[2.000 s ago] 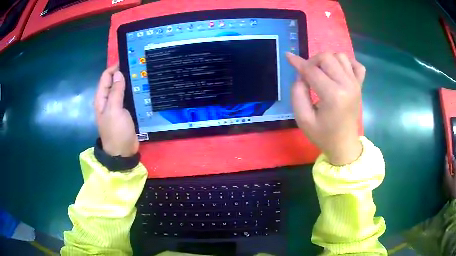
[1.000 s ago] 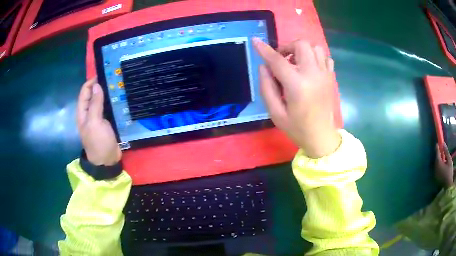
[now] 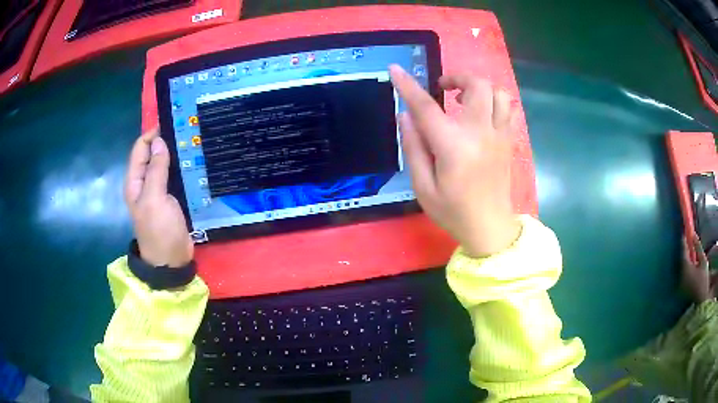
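Observation:
A tablet (image 3: 299, 206) lies on a red foam pad (image 3: 315, 264), its screen lit with a blue desktop and a black command window (image 3: 299, 134). My left hand (image 3: 160, 206) holds the tablet's left edge, fingers along the bezel, with a black band on the wrist. My right hand (image 3: 464, 157) is over the tablet's right side, index finger extended at the window's top right corner; it holds nothing. Whether the fingertip touches the glass, I cannot tell. A black keyboard (image 3: 307, 342) lies below the pad, nearest me.
Red foam pads with dark devices lie at the upper left (image 3: 118, 35). Another red pad (image 3: 683, 157) with a black device is at the right edge, with a person's hand (image 3: 696, 268) at it. The green bench (image 3: 606, 197) surrounds my pad.
Tablet, pad and keyboard sit further left in view than two seconds ago. My right index finger has moved from right of the command window to its top right corner. My left hand stays on the tablet.

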